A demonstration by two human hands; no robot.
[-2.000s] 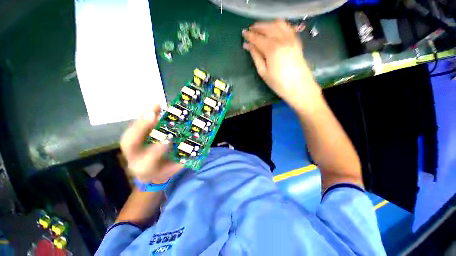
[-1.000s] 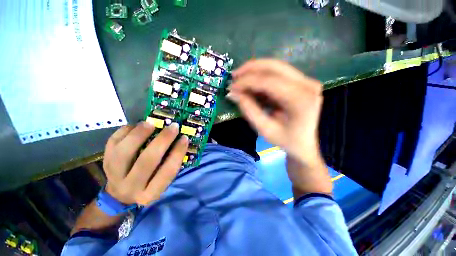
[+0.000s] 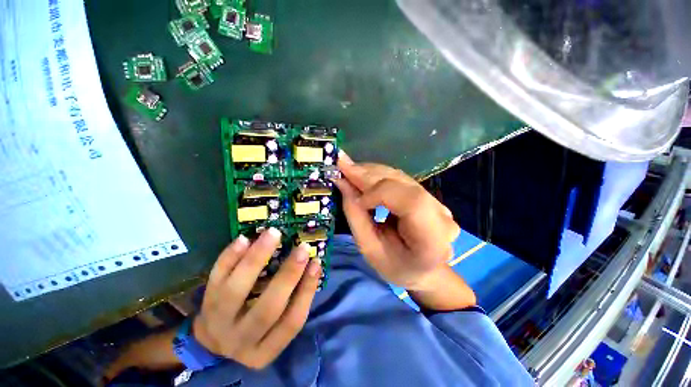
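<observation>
A green circuit board panel [image 3: 286, 178] with rows of yellow-black transformers and small round capacitors is held component side up at the mat's front edge. My left hand [image 3: 261, 302] grips its near end, with the fingers over the components and a blue band at the wrist. My right hand [image 3: 401, 223] is at the panel's right edge, thumb and forefinger pinched at a small silvery component [image 3: 331, 173] beside the upper right transformer. Whether that part is seated on the board cannot be told.
Several small daughter boards [image 3: 203, 51] lie on the dark green mat [image 3: 364, 68] beyond the panel. A printed sheet [image 3: 76, 189] with a punched edge lies at the left. A clear plastic hood [image 3: 523, 98] hangs over the upper right. A conveyor frame [image 3: 606, 264] is at the right.
My right hand has come from the far mat to the panel's right edge, its fingertips now pinched there. The panel has turned more upright in view. The clear hood shows larger at the upper right.
</observation>
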